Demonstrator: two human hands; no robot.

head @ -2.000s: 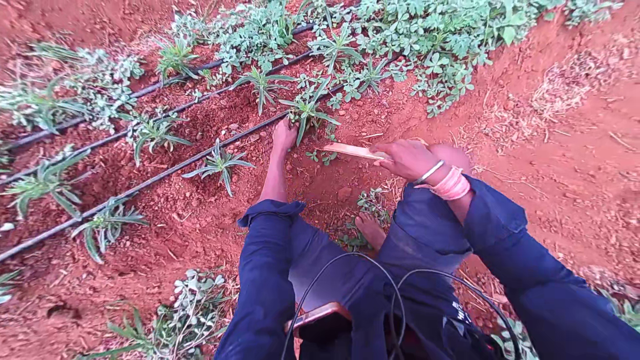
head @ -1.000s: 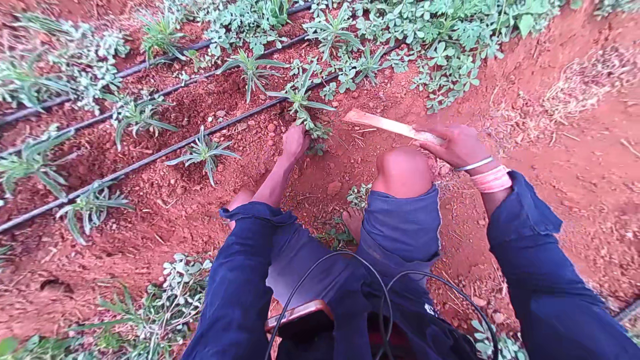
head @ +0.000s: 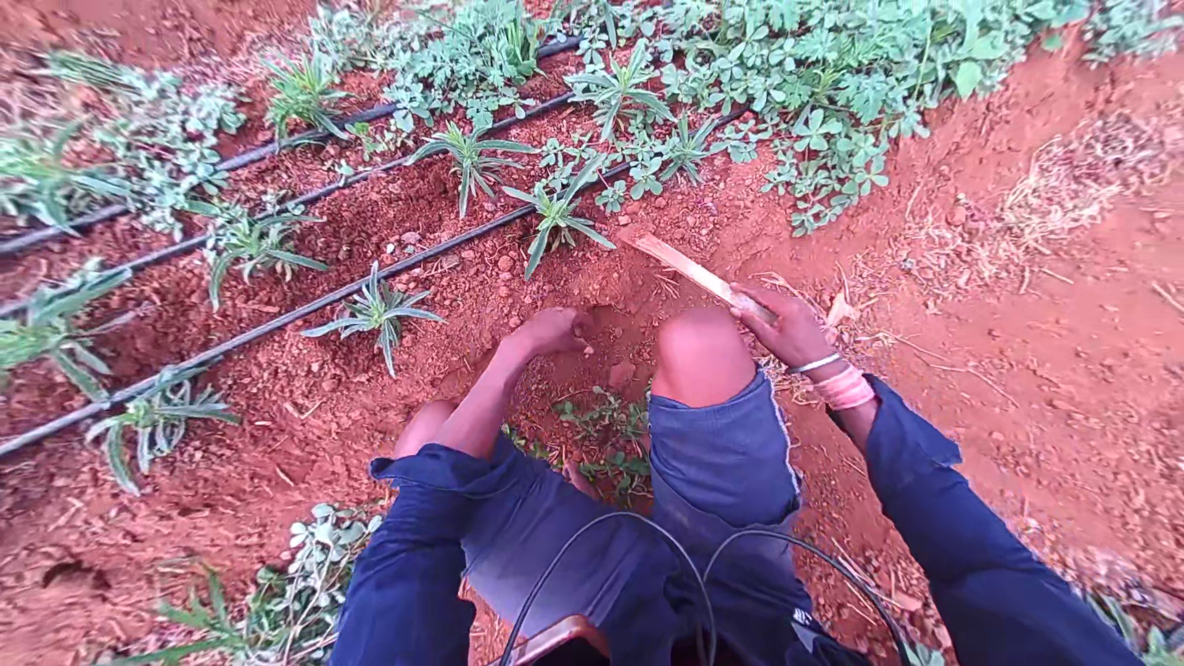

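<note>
My right hand (head: 784, 326) grips one end of a flat, pale wooden stick (head: 689, 268), whose far end points up and left over the red soil. It carries a white bangle and a pink band at the wrist. My left hand (head: 553, 331) is low over the soil between my knees, its fingers loosely curled; whether a small bit is held at the fingertips, I cannot tell. Just above it stands a narrow-leaved plant (head: 557, 215) beside a black drip line (head: 342, 289). Small green weeds (head: 606, 416) grow below the hand, near my foot.
More narrow-leaved plants (head: 377, 316) stand along several black drip lines on the left. Dense low leafy growth (head: 814, 92) covers the upper right. Dry straw (head: 1045, 203) lies on the right. A leafy weed clump (head: 301, 573) is at lower left, and a black cable (head: 638, 518) loops over my lap.
My left hand has come away from the base of the narrow-leaved plant, back toward my knees. A leafy sprig seen at its fingers one second ago is no longer there. The stick stays in my right hand.
</note>
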